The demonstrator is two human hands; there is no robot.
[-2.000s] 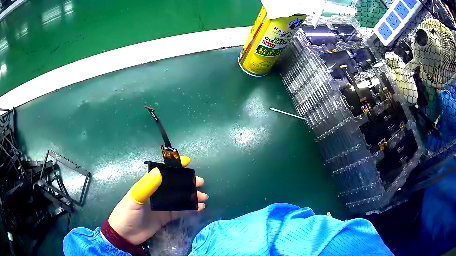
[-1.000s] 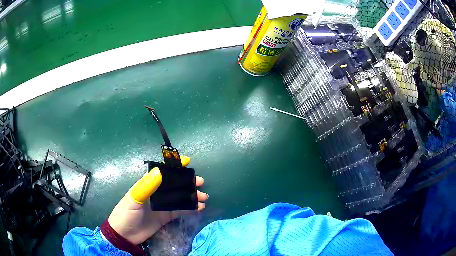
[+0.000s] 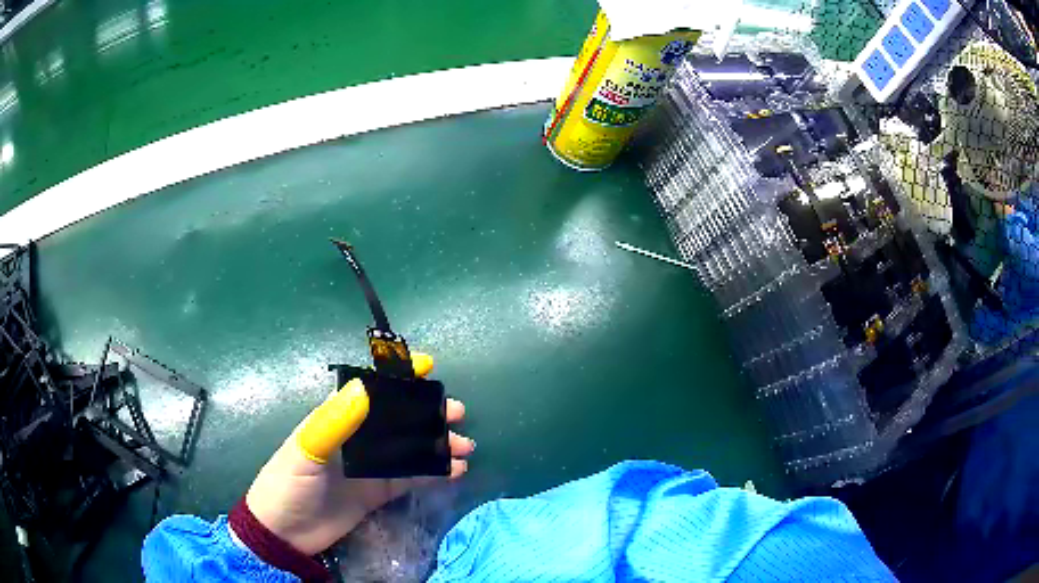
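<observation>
My left hand (image 3: 325,467), with yellow finger cots on the thumb and a fingertip, holds a black, near-square display module (image 3: 395,427) above the bench mat. The thumb lies on its left edge and the fingers are behind it. A thin dark flex cable (image 3: 367,287) with an amber patch at its base points up and away from the module. Crumpled clear film (image 3: 393,541) shows below the hand. A blue sleeve (image 3: 649,530) crosses the bottom of the view, but my right hand is not visible.
Black plastic frames (image 3: 86,421) lie heaped at the left. A tall stack of clear blister trays (image 3: 758,308) holding black modules stands at the right. A thin white stick (image 3: 653,255) lies beside it. A yellow can (image 3: 604,103) with a white wipe, a power strip (image 3: 906,48) and a round fan (image 3: 989,120) are beyond.
</observation>
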